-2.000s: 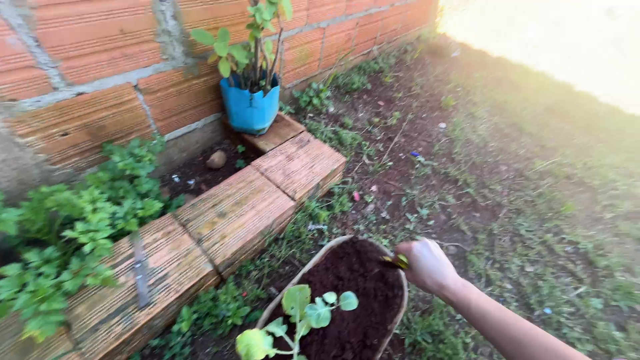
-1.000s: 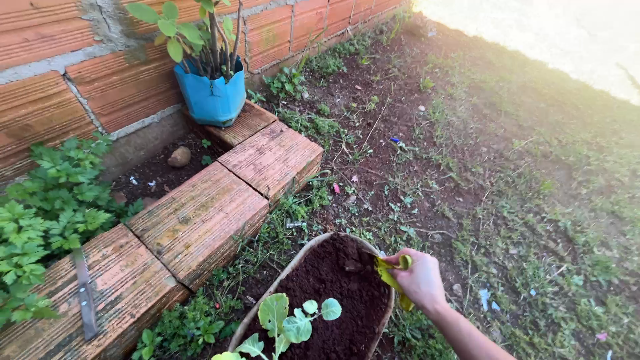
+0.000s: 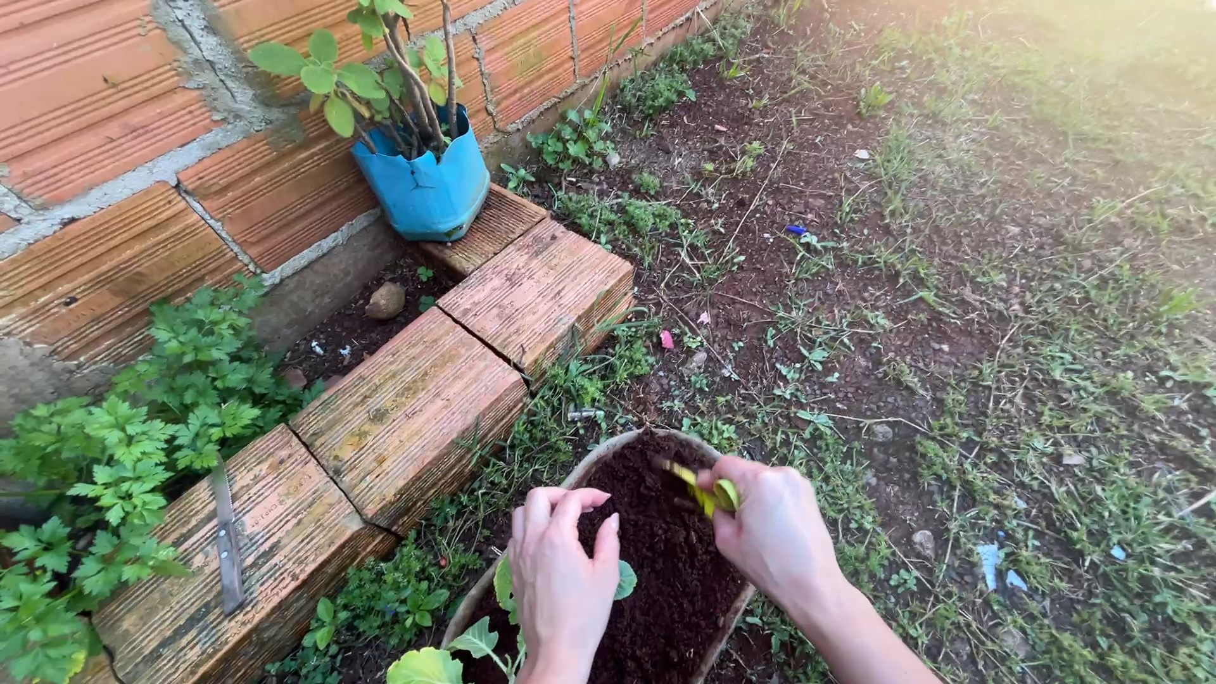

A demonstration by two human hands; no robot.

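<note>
My right hand (image 3: 779, 532) grips a yellow-green hand tool (image 3: 708, 489), perhaps a small trowel, over the far right part of an oval planter (image 3: 608, 446). Dark soil (image 3: 670, 560) fills the planter, and the tool's tip is blurred against it. My left hand (image 3: 565, 575) is over the planter's left side, fingers curved and apart, near the soil; whether it touches the soil I cannot tell. Below and behind that hand, a young leafy plant (image 3: 475, 638) grows at the near left of the planter, partly hidden by the hand.
Hollow clay bricks (image 3: 408, 413) edge a bed along a brick wall (image 3: 95, 85). A knife (image 3: 228, 546) lies on the nearest brick beside leafy herbs (image 3: 133, 456). A cut blue container (image 3: 427, 185) with a plant stands at the brick corner. Weedy ground (image 3: 950, 380) extends right.
My left hand has come into view over the planter's left side. My right hand still holds the yellow-green tool, now angled inward over the soil rather than at the right rim.
</note>
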